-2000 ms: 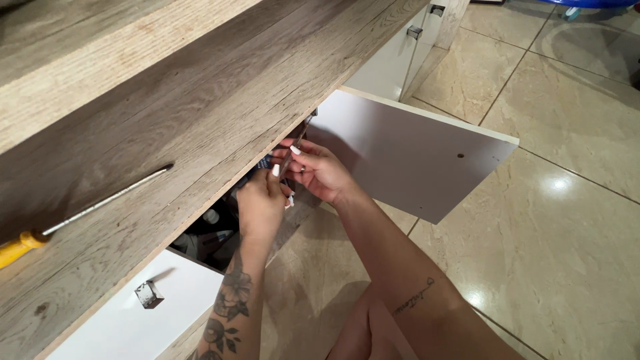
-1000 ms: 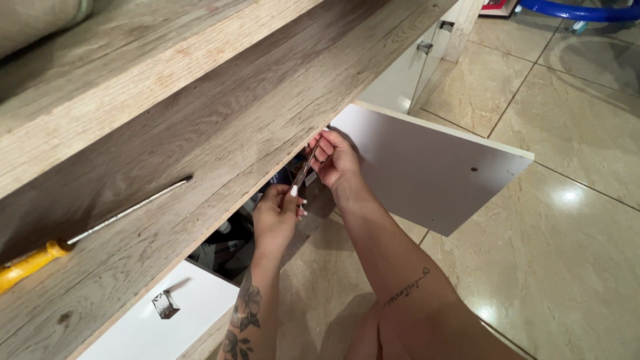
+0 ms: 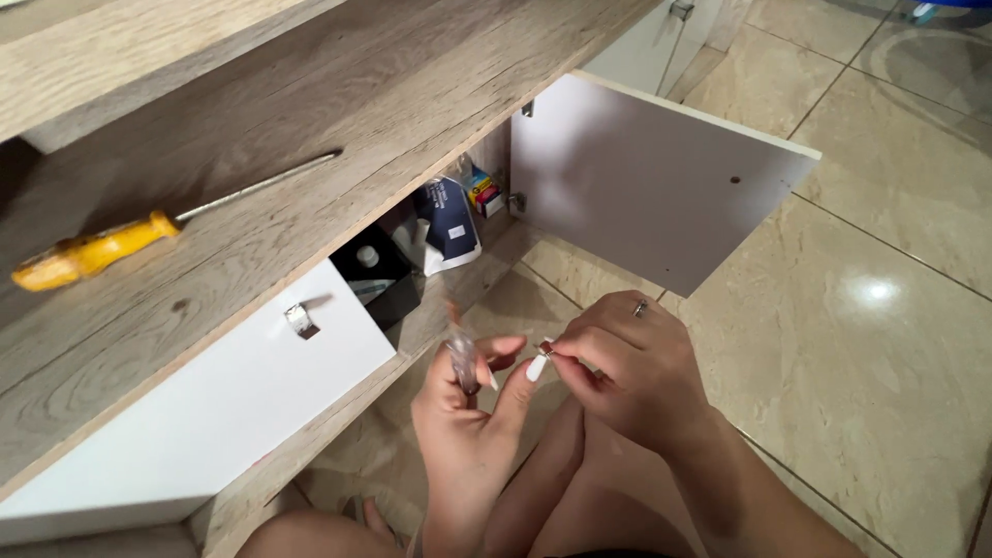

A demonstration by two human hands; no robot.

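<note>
My left hand (image 3: 465, 403) holds a small screwdriver with a clear handle (image 3: 463, 360) in its curled fingers; its blurred shaft points up. Its thumb reaches toward a small metal piece (image 3: 545, 349), which my right hand (image 3: 635, 364) pinches between thumb and fingertips; the piece is too small to name. Both hands are in front of the cabinet opening, below the swung-out white door (image 3: 635, 178). Two metal hinges show at that door's edge, the lower hinge (image 3: 517, 202) beside the cabinet's side panel. A yellow-handled screwdriver (image 3: 101, 252) lies on the wooden shelf.
Inside the cabinet are a black box (image 3: 395, 302) with a white-capped item, a dark blue and white packet (image 3: 448, 221) and small colourful boxes (image 3: 485, 192). A white front with a metal handle (image 3: 301, 319) is at the left. Floor tiles (image 3: 868, 256) extend right.
Both hands have drawn back from the hinge side of the cabinet opening and come together in front of it. The cabinet's contents and both door hinges now show.
</note>
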